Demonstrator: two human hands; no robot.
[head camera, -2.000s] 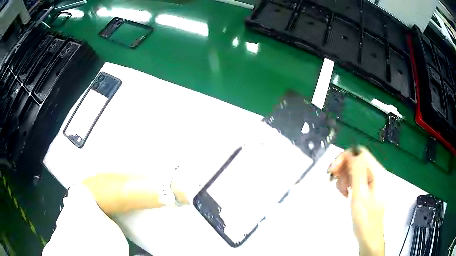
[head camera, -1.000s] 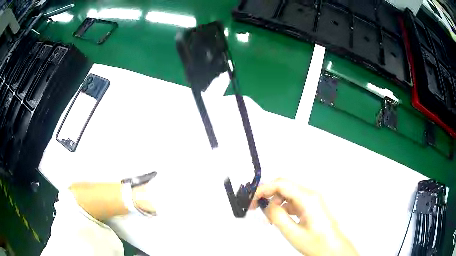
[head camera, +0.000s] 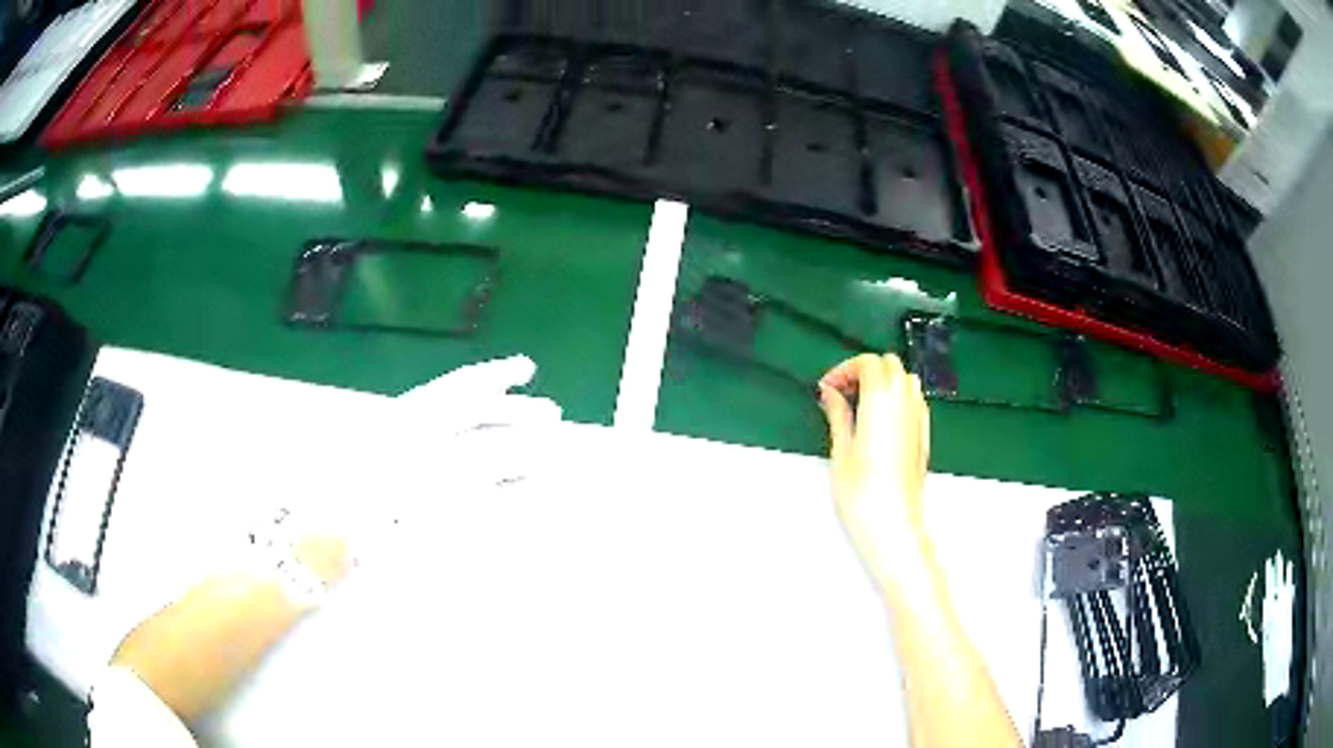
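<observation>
My left hand (head camera: 475, 412), in a white glove, is open and empty at the mat's far edge, its fingers spread; the glove blends into the white mat (head camera: 629, 585). My bare right hand (head camera: 880, 439) reaches over the green belt, fingertips pinched on the right end of a black phone frame (head camera: 724, 310). My fingers hide that end, and whether it is lifted is unclear. Another black frame (head camera: 325, 281) lies on the belt beyond my left hand. More frames (head camera: 931, 355) lie to the right of my right hand.
A single frame (head camera: 97, 482) lies at the mat's left end. Stacked frames (head camera: 1118, 599) lie at its right edge. A white strip (head camera: 654, 314) crosses the belt. Black trays (head camera: 716, 132), a red-rimmed tray (head camera: 1009, 292) and a red tray (head camera: 190, 73) stand on the far side. A white glove (head camera: 1276, 628) lies far right.
The view has turned right. The frame that was raised over the mat is gone from there, and one now lies on the belt's left part. My right hand has moved out to the belt frames.
</observation>
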